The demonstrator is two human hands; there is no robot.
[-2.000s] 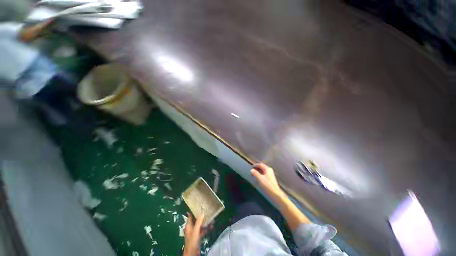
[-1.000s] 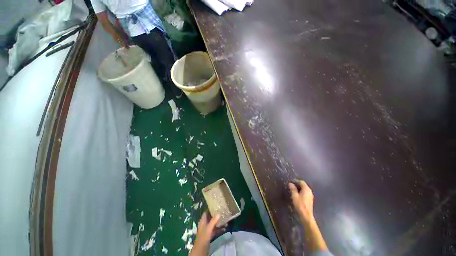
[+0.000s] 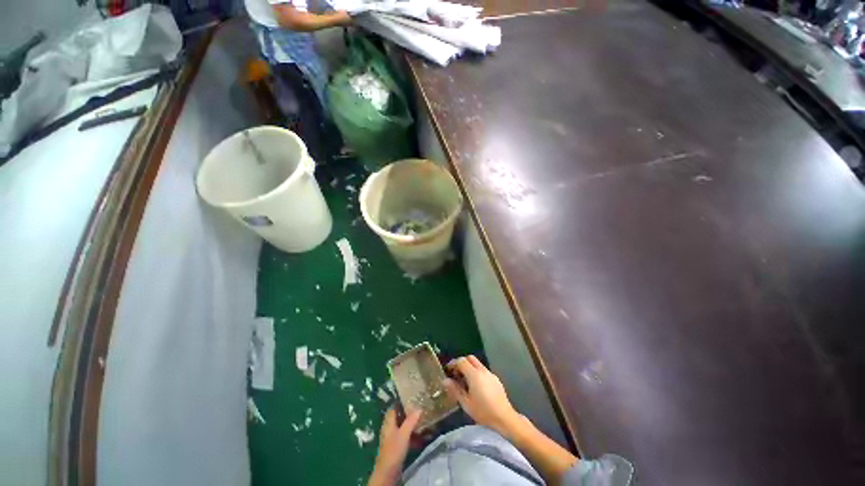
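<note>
A shallow brown pin box (image 3: 418,380) with pale, glinting contents is low in front of my body, above the green floor. My left hand (image 3: 395,429) holds it at its lower left edge, thumb on the rim. My right hand (image 3: 471,384) is at the box's right edge, with its fingers bent and close together over the rim. Whether anything is between those fingertips is too small to tell.
The long brown table (image 3: 626,237) runs along my right. Two off-white bins (image 3: 414,214), (image 3: 285,204) stand ahead, with a green sack (image 3: 379,128) beyond them. A person (image 3: 285,43) stands by white rolls (image 3: 436,28) at the table's far end. Scraps litter the floor (image 3: 370,313).
My right hand has moved left from over the tabletop to the box's right edge. My left hand still holds the box. The person's arm has moved from the bin to the white rolls.
</note>
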